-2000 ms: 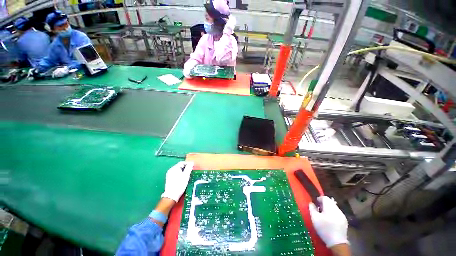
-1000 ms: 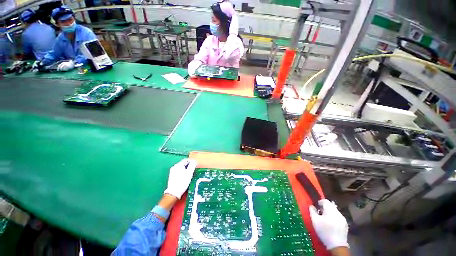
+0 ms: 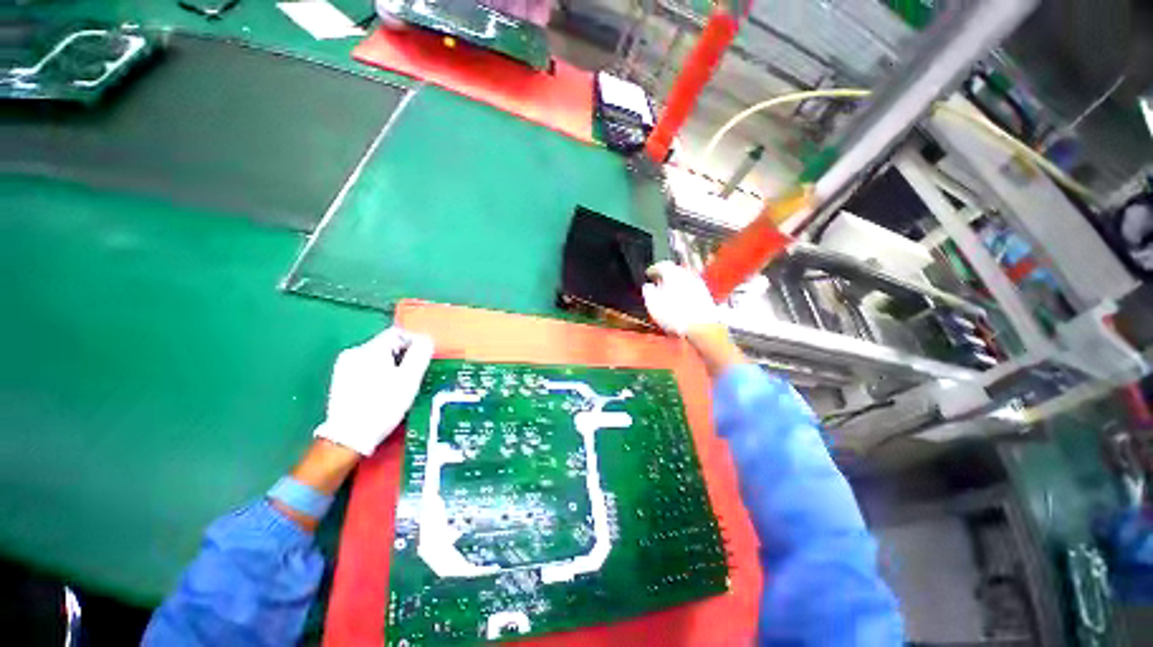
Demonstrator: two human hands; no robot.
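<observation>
A green circuit board (image 3: 525, 474), with a broad white angular track and small silvery joints, lies on an orange-red mat (image 3: 506, 331). My left hand (image 3: 374, 389), in a white glove, is at the board's upper left corner; its fingers are bent, with a small dark spot at the fingertips, and its grip is unclear. My right hand (image 3: 683, 301), also gloved, is at the right side of a black box (image 3: 594, 259) beyond the mat. Its fingers are closed on the end of the dark brush (image 3: 630, 262), which blends with the black box.
An orange-red wrapped post (image 3: 744, 257) stands right of the black box, beside metal conveyor rails (image 3: 809, 344). Another board (image 3: 76, 63) lies at the far left. Across the bench, a further board (image 3: 474, 28) is over a red mat (image 3: 443, 70), near a dark device (image 3: 623, 111).
My right hand has moved from the mat's right edge up to the black box, taking the brush along. My left hand stays by the board's corner. The view has tilted down.
</observation>
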